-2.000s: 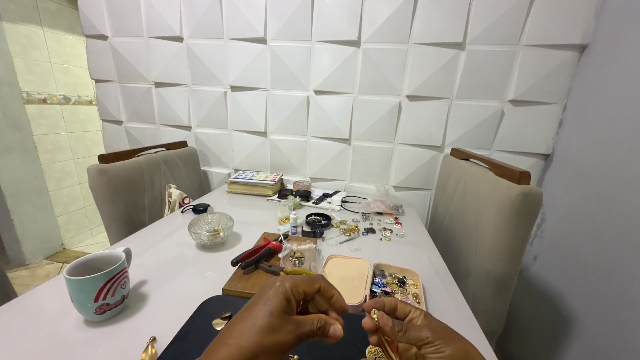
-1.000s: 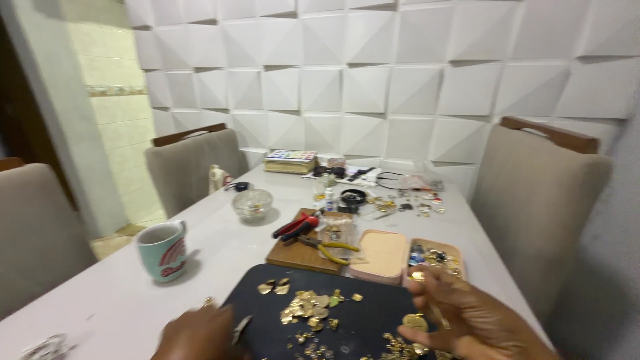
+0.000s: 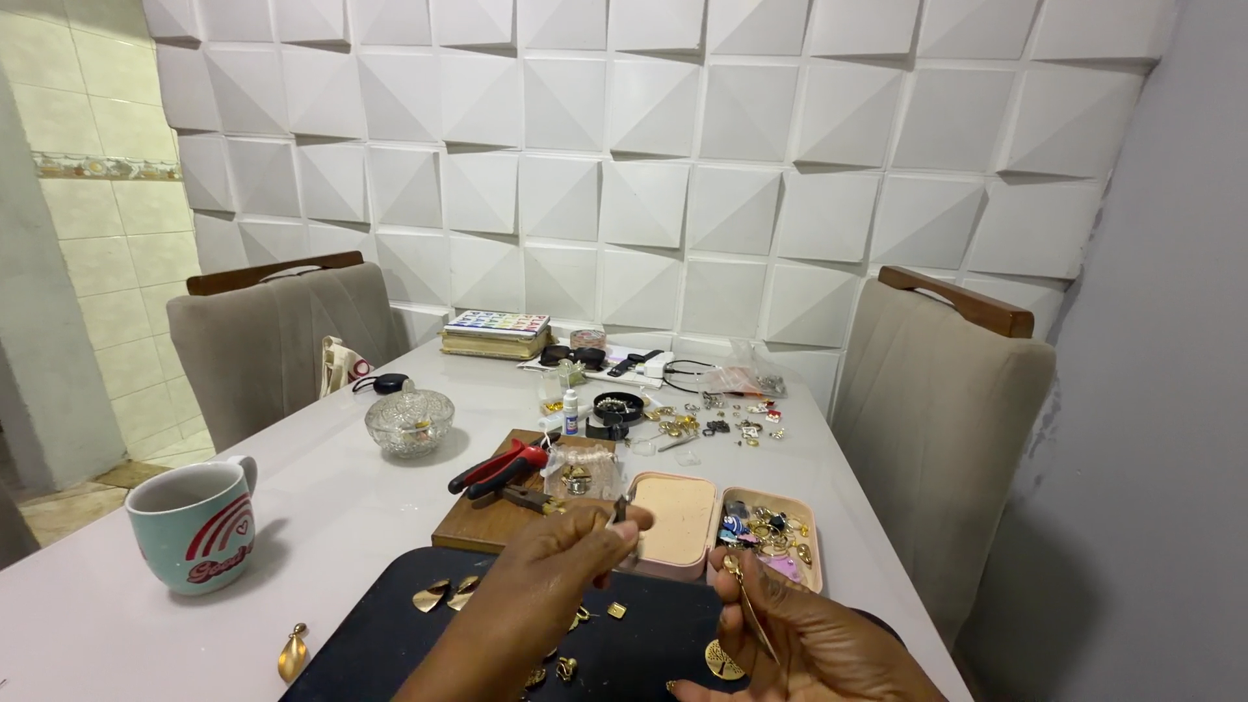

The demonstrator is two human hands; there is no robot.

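My left hand (image 3: 561, 565) pinches a small dark metal tool (image 3: 621, 509), its tip pointing up; most of the tool is hidden by the fingers. To its right, my right hand (image 3: 799, 624) holds a long gold-coloured earring (image 3: 746, 604) between thumb and fingers. Both hands are over a black mat (image 3: 390, 624), apart from each other. On the mat lie gold leaf-shaped pieces (image 3: 431, 595), a small square gold piece (image 3: 616, 610) and a round gold pendant with a tree design (image 3: 723, 661). Another gold earring (image 3: 293, 655) rests on the table at the left.
A pink jewellery case (image 3: 675, 522) stands beyond my hands, beside a wooden board (image 3: 468, 522) with red-handled pliers (image 3: 502, 468). A mug (image 3: 193, 526) and a glass bowl (image 3: 409, 424) are at left. Loose jewellery parts (image 3: 678, 424) lie farther back; chairs flank the table.
My left hand, low at the mat's left side a second ago, is now raised near my right hand with the dark tool. The view has tilted up.
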